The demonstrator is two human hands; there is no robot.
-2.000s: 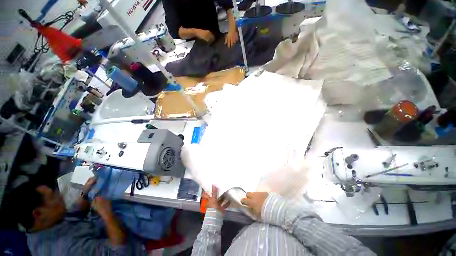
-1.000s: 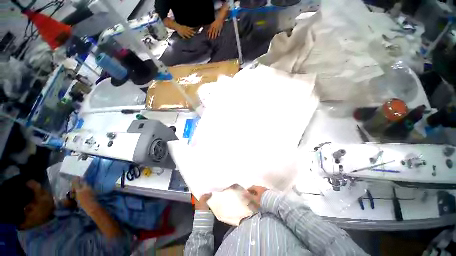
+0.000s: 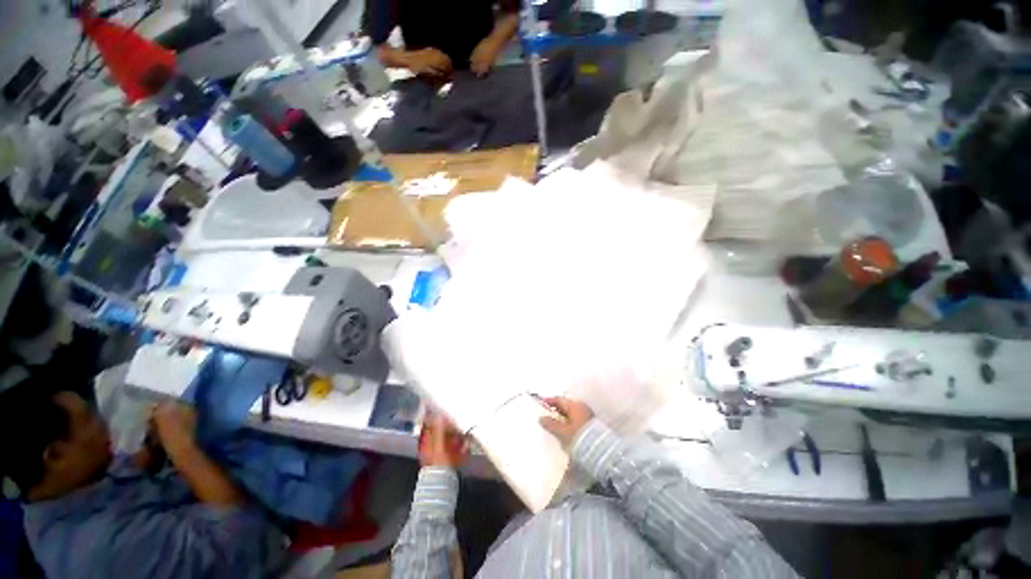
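A pile of large white sheets, paper or fabric, lies in front of me, overexposed so its layers are hard to tell. A cream piece hangs over the table's front edge towards my body. My right hand grips the cream piece at its upper right, thumb and fingers on it. My left hand is at the left of the piece by the table edge; its fingers are small and blurred, and whether they grip the sheet cannot be told.
Sewing machines stand left and right. A blue-handled tool lies by the right machine, black scissors by the left. A brown packet and a cream fabric heap lie behind. One person sits left, another across.
The cream piece came up between my hands and now hangs lower and longer over the edge. My left hand has moved slightly left. The view has shifted a little.
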